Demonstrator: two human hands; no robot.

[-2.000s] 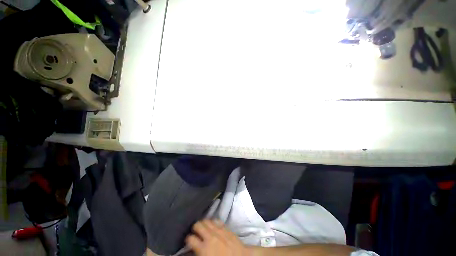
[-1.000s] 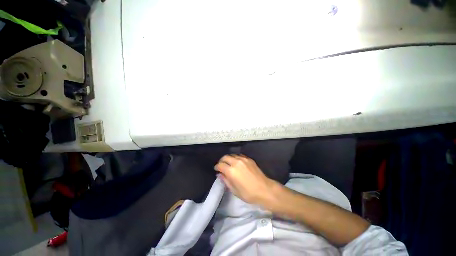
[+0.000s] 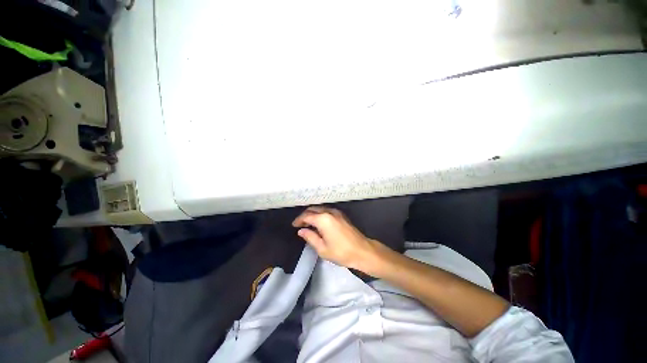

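Note:
My right hand (image 3: 332, 236) reaches in from the lower right, just below the table's front edge, with its fingers bent. A long pale cloth strip or sleeve (image 3: 273, 308) runs from beside this hand down to the lower left. The palm side is hidden, so I cannot tell whether the fingers hold it. Dark grey cloth (image 3: 184, 312) lies over my lap, with a navy patch at the left. A small tan-edged loop (image 3: 261, 282) shows beside the pale strip. My left hand is not in view.
The white machine table (image 3: 298, 127) spans the upper view, brightly lit. A beige machine part with a round dial (image 3: 53, 120) stands at the left. Dark blue cloth (image 3: 589, 269) hangs at the right. A red object (image 3: 91, 346) lies at the lower left.
My right hand has moved up from the lap to near the table edge. The pale strip now extends down-left. The view has shifted, and the needle area and black-handled scissors have left the picture.

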